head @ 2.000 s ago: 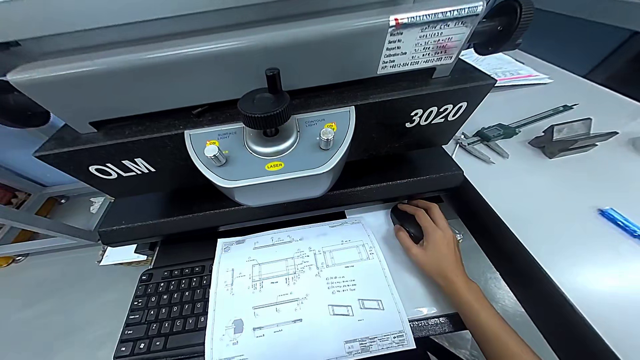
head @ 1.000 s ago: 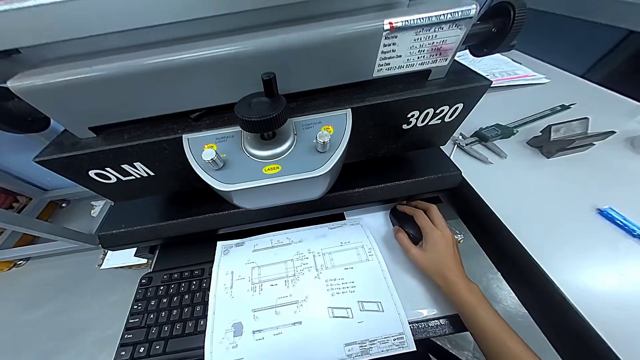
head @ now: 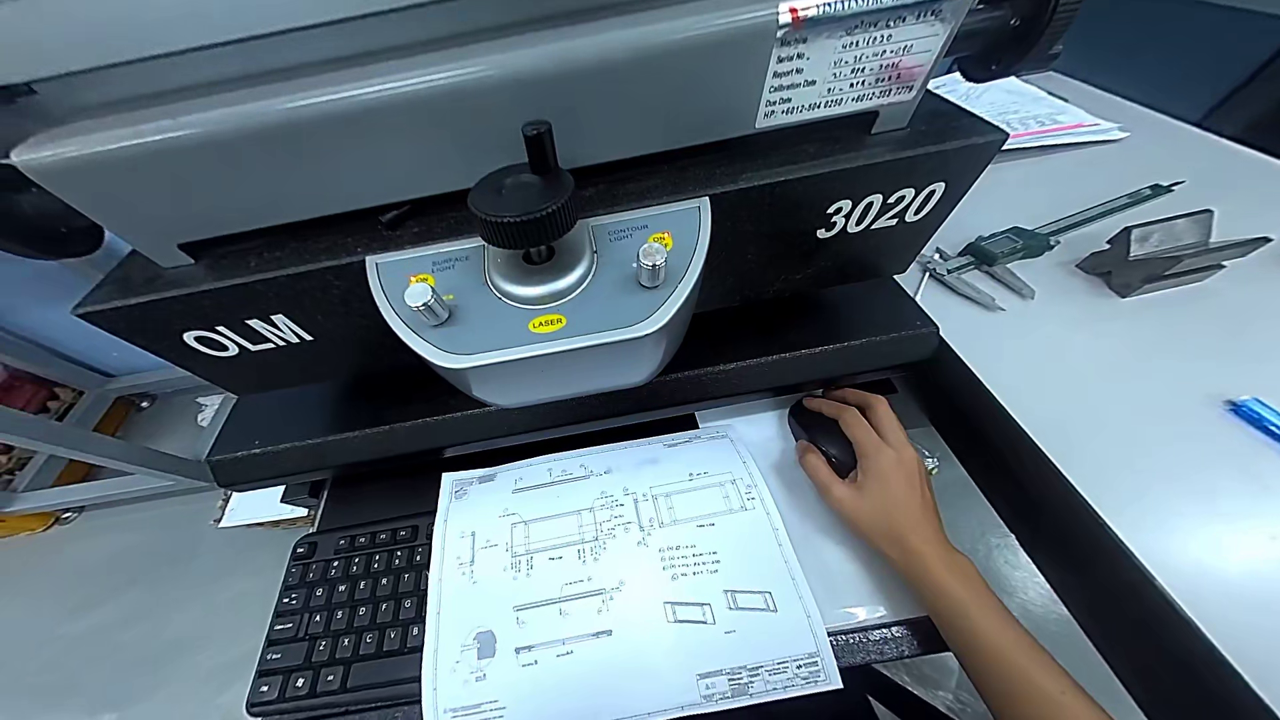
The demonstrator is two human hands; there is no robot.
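Observation:
My right hand (head: 880,475) rests on a black computer mouse (head: 822,436), its fingers curled over the mouse's right side and top. The mouse stands on a pale sheet at the right of the pull-out shelf. Left of it lies a printed technical drawing (head: 620,570), which covers the right part of a black keyboard (head: 345,610). Above the shelf is an optical measuring machine (head: 860,270) with a grey control panel (head: 547,345), two silver knobs and a black knurled handwheel (head: 523,205). My left hand is out of view.
On the grey table at the right lie a digital caliper (head: 1010,243), a metal V-block (head: 1165,255), a blue pen-like item (head: 1255,415) and stacked papers (head: 1030,110). The machine's black base (head: 580,385) overhangs the shelf. A metal-framed rack (head: 150,440) stands at the left.

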